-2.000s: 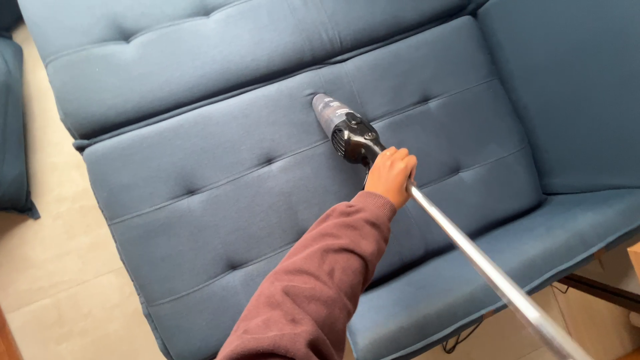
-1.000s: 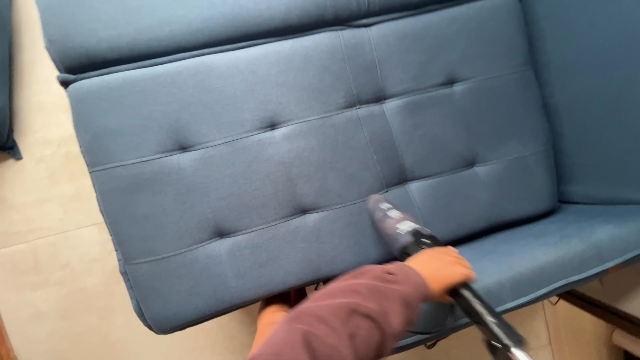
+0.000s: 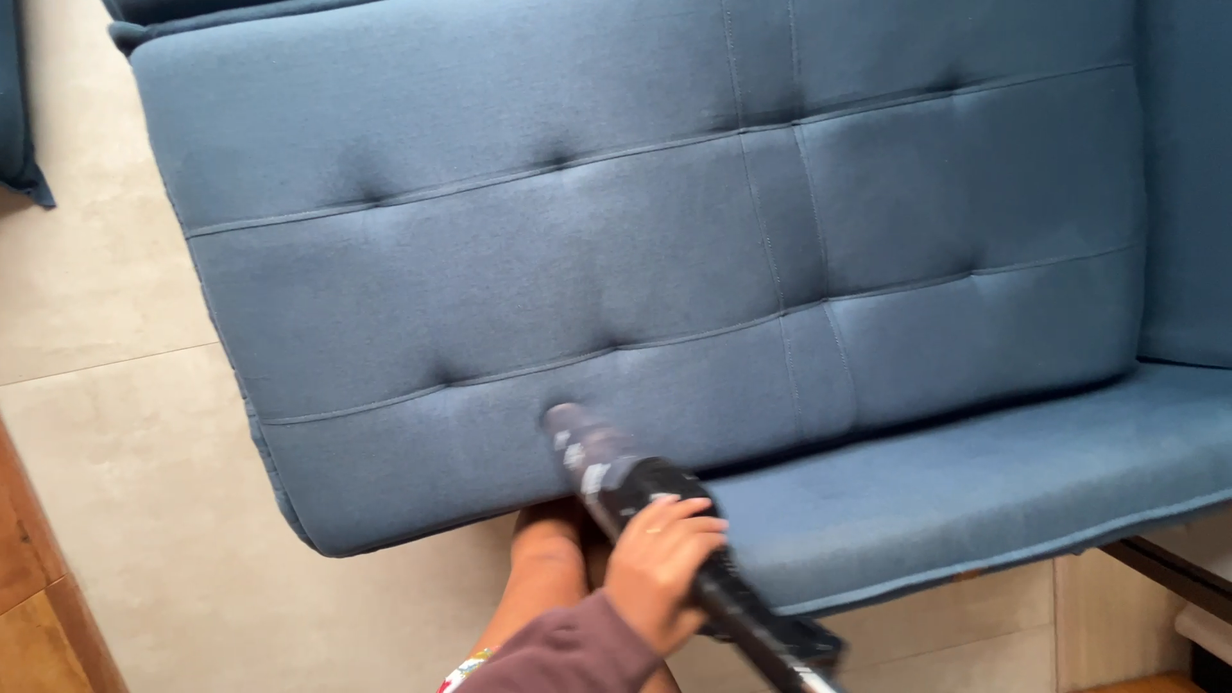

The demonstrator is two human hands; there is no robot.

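Note:
A brown-sleeved left hand of mine [image 3: 664, 568] is closed around the black body of a stick vacuum cleaner [image 3: 664, 481]. Its smoky transparent nozzle end, blurred, points up and left, with the tip on or just above the front part of a blue tufted sofa cushion [image 3: 500, 260]. From my hand, the black handle and a silver tube run down to the lower right and leave the view. My right hand is out of view.
A blue armrest section [image 3: 962, 510] adjoins the cushion at lower right. More blue upholstery [image 3: 1184, 192] rises at the right edge. Beige floor tiles [image 3: 125, 462] lie left, with wood [image 3: 29, 539] at lower left. My bare legs [image 3: 549, 568] are by the cushion's front edge.
The nozzle has moved from the cushion's rear part to its front edge, then left along it. My left hand has stayed on the vacuum. The view has shifted closer to the cushion.

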